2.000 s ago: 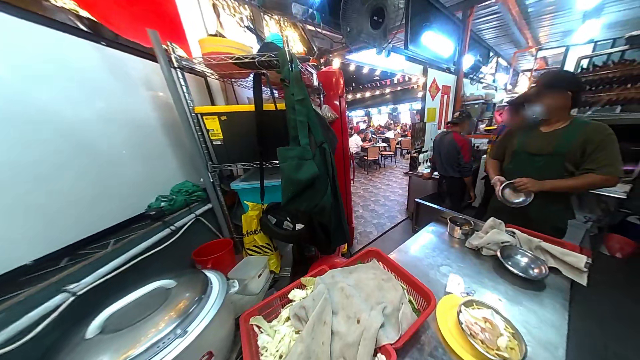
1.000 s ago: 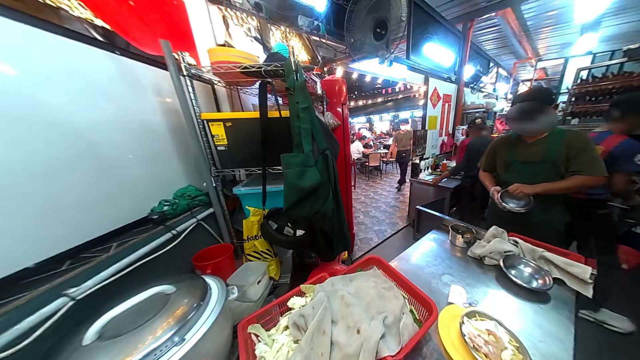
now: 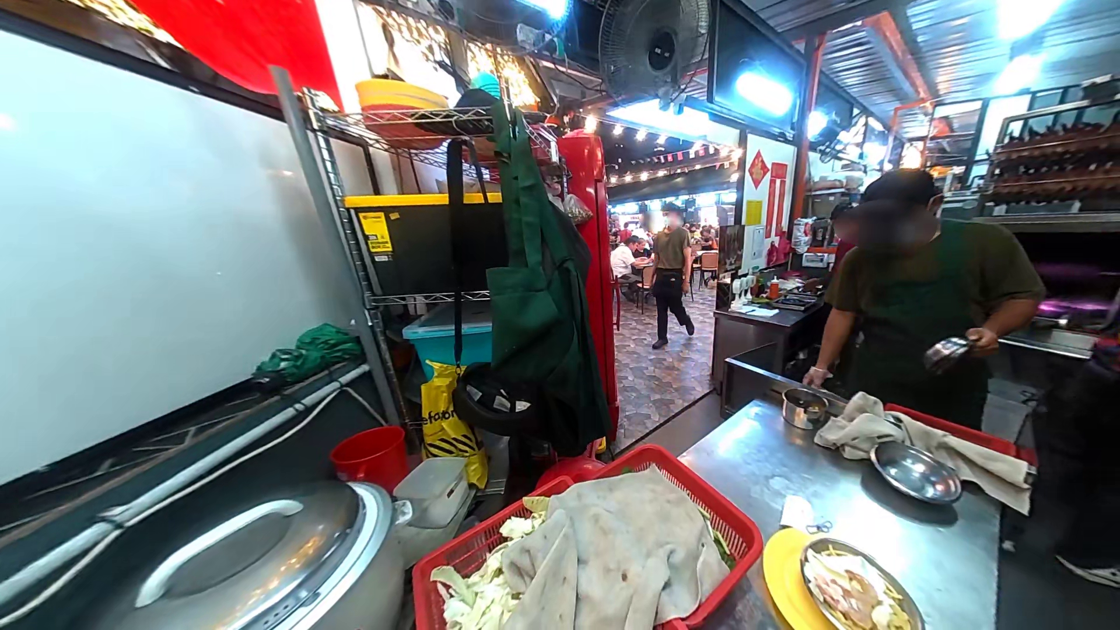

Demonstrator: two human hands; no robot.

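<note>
Neither my left hand nor my right hand shows in the head view. Nearest the camera, a red plastic basket [image 3: 746, 534] holds cut cabbage [image 3: 477, 595], partly covered by a stained beige cloth [image 3: 621, 542]. To its right, a metal bowl of food [image 3: 853, 582] overlaps a yellow plate [image 3: 781, 569] on the steel table [image 3: 744, 451]. Farther back on the table are a small steel pot [image 3: 804, 409], crumpled cloths [image 3: 862, 429] and a shallow metal bowl [image 3: 915, 471].
A large lidded cooker [image 3: 262, 560] stands at the lower left beside a red bucket [image 3: 371, 457] and plastic containers [image 3: 433, 494]. Green aprons [image 3: 547, 332] hang from a wire rack. Behind the table, a person in a green apron [image 3: 927, 297] holds a metal bowl [image 3: 947, 353].
The person across the table has lowered one hand toward the table's edge and holds the metal bowl out in the other. A person in the walkway has come nearer. My hands appear in no frame.
</note>
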